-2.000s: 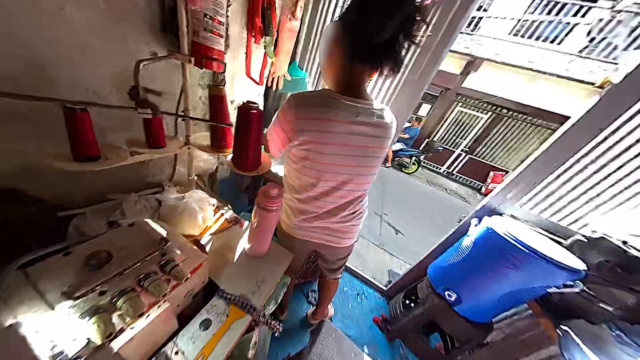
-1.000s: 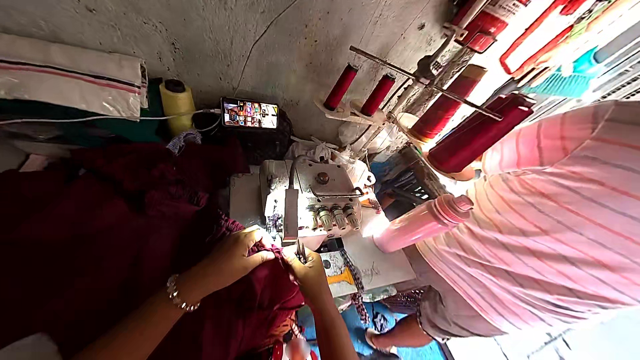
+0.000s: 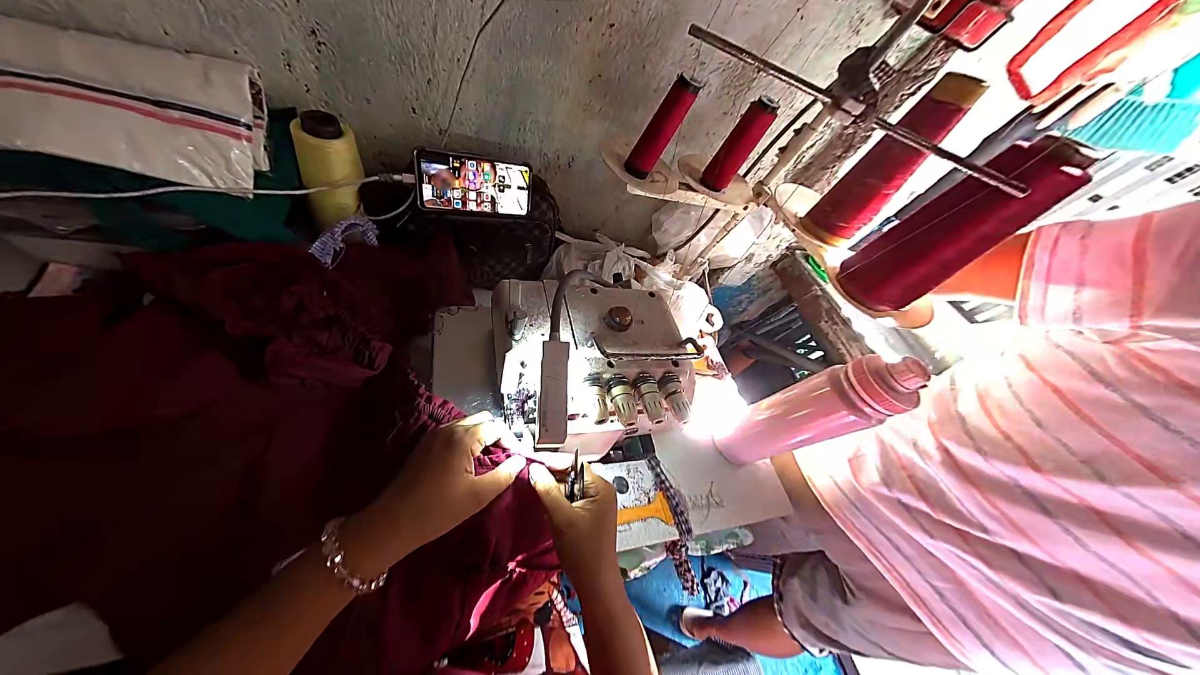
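Note:
Maroon cloth (image 3: 309, 450) with a gathered edge spreads over the left side and hangs down in the middle. My left hand (image 3: 459, 473), with a beaded bracelet at the wrist, pinches its edge just below the lamp of an overlock sewing machine (image 3: 609, 337). Close on its right, my right hand (image 3: 577, 516) touches the same edge with the thumb and holds small dark thread snips (image 3: 575, 476), blades pointing up. The machine's needle area is partly hidden behind the lamp and my fingers.
A pink bottle (image 3: 816, 412) stands on the machine table (image 3: 741, 497). Maroon thread cones (image 3: 966, 225) are on a stand at the upper right. A phone (image 3: 472, 184) leans near a yellow thread cone (image 3: 326, 169). A person in a striped shirt (image 3: 1059, 422) is close at the right.
The view has swung from the doorway to the sewing machine. Both hands, out of view two seconds ago, are at the maroon cloth; since one second ago they have barely moved.

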